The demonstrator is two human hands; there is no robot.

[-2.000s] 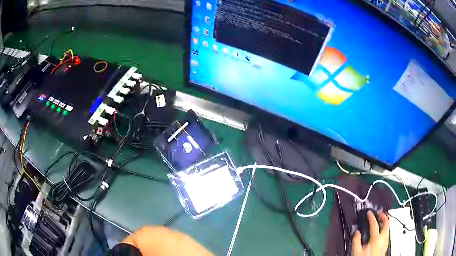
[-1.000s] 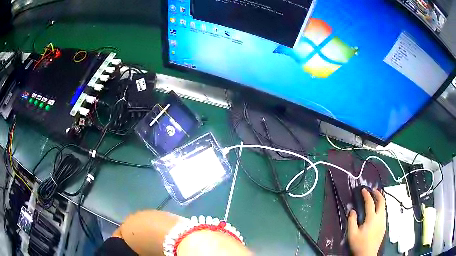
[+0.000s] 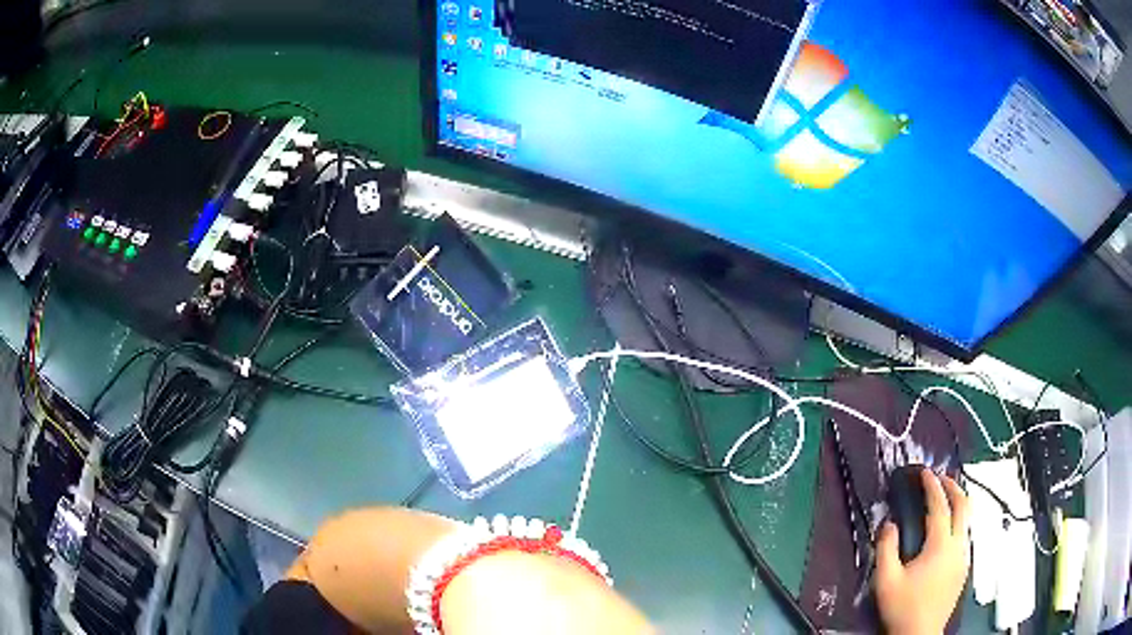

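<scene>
My right hand [image 3: 925, 564] rests over the black computer mouse [image 3: 912, 509] on the dark mat [image 3: 857, 453]. My left forearm with a white bead bracelet and red cord crosses the bottom edge; the left hand itself is cut off. A display unit [image 3: 509, 416] in clear film lies on the green bench with a bright white screen and a white cable [image 3: 695, 360] at its right side. A second display unit [image 3: 435, 304], with a thin band across it, lies behind it, partly overlapped, and shows "android" lettering.
A large monitor [image 3: 869, 112] shows a blue desktop with a black text window and a white window. A black test box [image 3: 137, 230] with green buttons stands at left. A coiled black cable [image 3: 155, 428] lies before it. Black units stand in trays at lower left.
The rear unit's screen has changed from a round logo to "android" lettering. My left forearm has come further into view, showing its bracelet. The view has shifted slightly; my right hand stays at the mouse.
</scene>
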